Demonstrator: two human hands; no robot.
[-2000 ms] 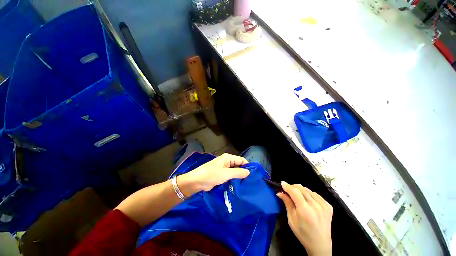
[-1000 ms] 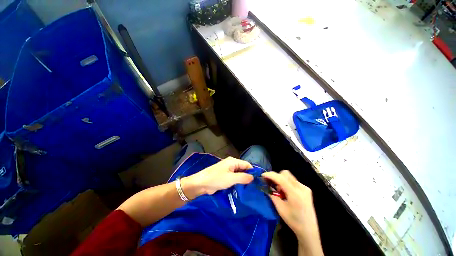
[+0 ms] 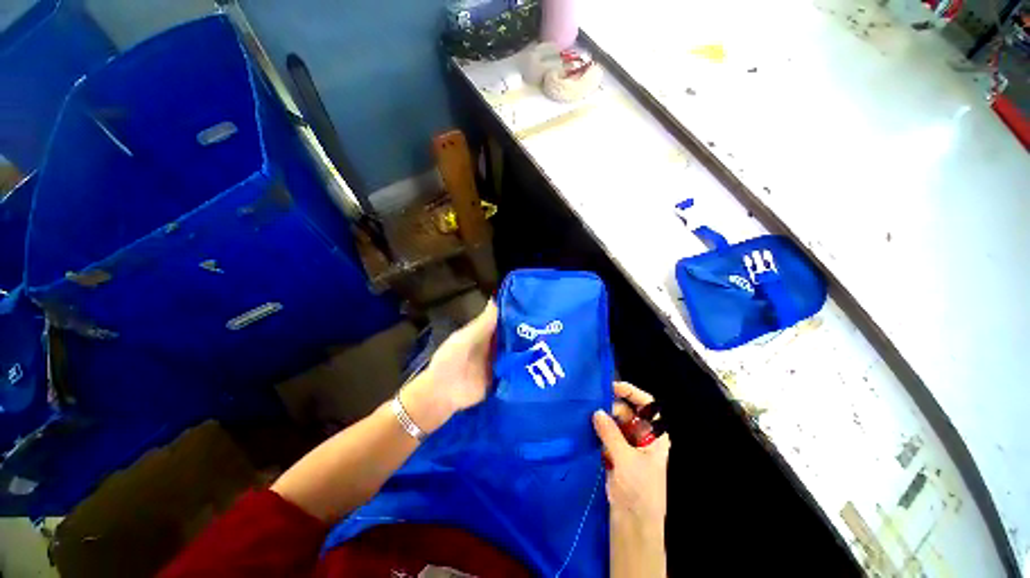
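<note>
A blue pouch [image 3: 565, 311] with a white printed logo is held up over my lap, its printed face towards me. My left hand [image 3: 464, 364] grips its left edge. My right hand [image 3: 635, 449] is at its lower right edge and holds the thread snips [image 3: 642, 426], red and black, mostly hidden by the fingers. A blue cloth [image 3: 452, 485] covers my lap below the pouch. A second blue pouch [image 3: 723, 311] with white marks and a strap lies on the bench.
The long white stained bench [image 3: 791, 418] with a dark strip runs along the right. Blue bins [image 3: 147, 243] stand at the left, with a wooden stand [image 3: 457, 186] between. A dark box [image 3: 494, 28], a pink bottle [image 3: 559, 20] and a whitish round item [image 3: 570, 75] are at the bench's far end.
The pouch has been raised and opened out flat, with its logo now showing. My left hand has moved to its left edge. My right hand with the snips has moved down to its lower right edge.
</note>
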